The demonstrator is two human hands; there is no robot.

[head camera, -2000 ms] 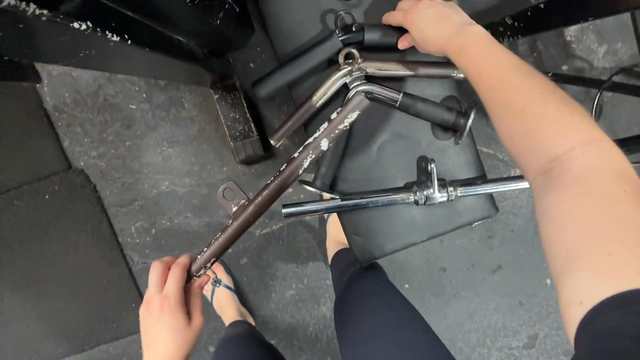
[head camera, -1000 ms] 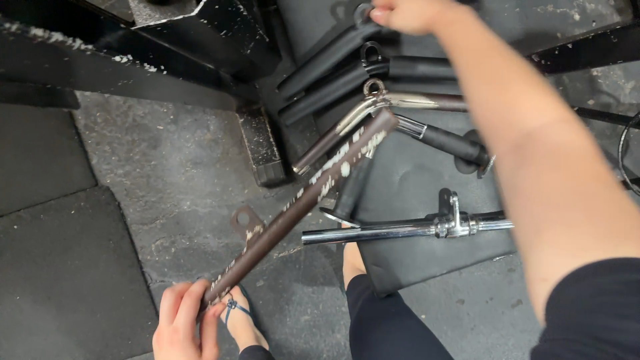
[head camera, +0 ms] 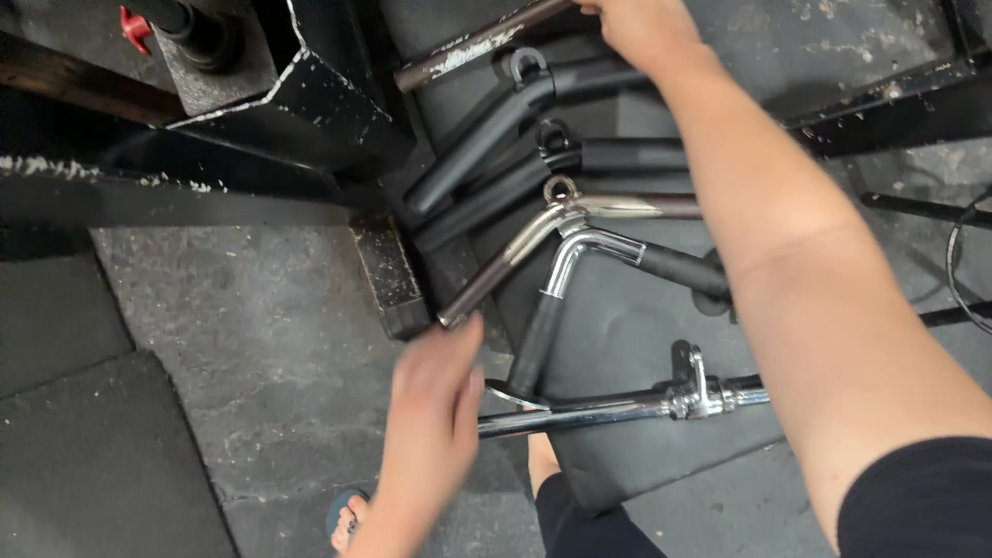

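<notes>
My right hand (head camera: 639, 27), at the top edge, grips a worn brown metal bar (head camera: 480, 46) with flaking white patches; its far part is out of view. My blurred left hand (head camera: 438, 387) has thumb and fingers apart beside the lower end of a bent chrome-and-brown cable bar (head camera: 535, 232); contact is unclear. Two angled black cable attachments (head camera: 480, 147), (head camera: 496, 201) with top eyelets lie above that bar. Below it are a chrome V-shaped handle with black grips (head camera: 535, 333) and a straight chrome bar (head camera: 597, 411) with a swivel bracket. A black padded bench (head camera: 620, 473) supports these attachments.
A black steel frame (head camera: 325, 116) with chipped edges stands at the upper left, near a red knob (head camera: 136, 29). A rectangular frame foot (head camera: 387, 271) borders the bench. Rubber mats (head camera: 93, 457) lie left. A cable (head camera: 957, 256) curves at the right; my foot (head camera: 349, 519) is below.
The worn brown bar was in my left hand low on the left; it is now at the top in my right hand. My left hand has let go and moved up toward the bent bar.
</notes>
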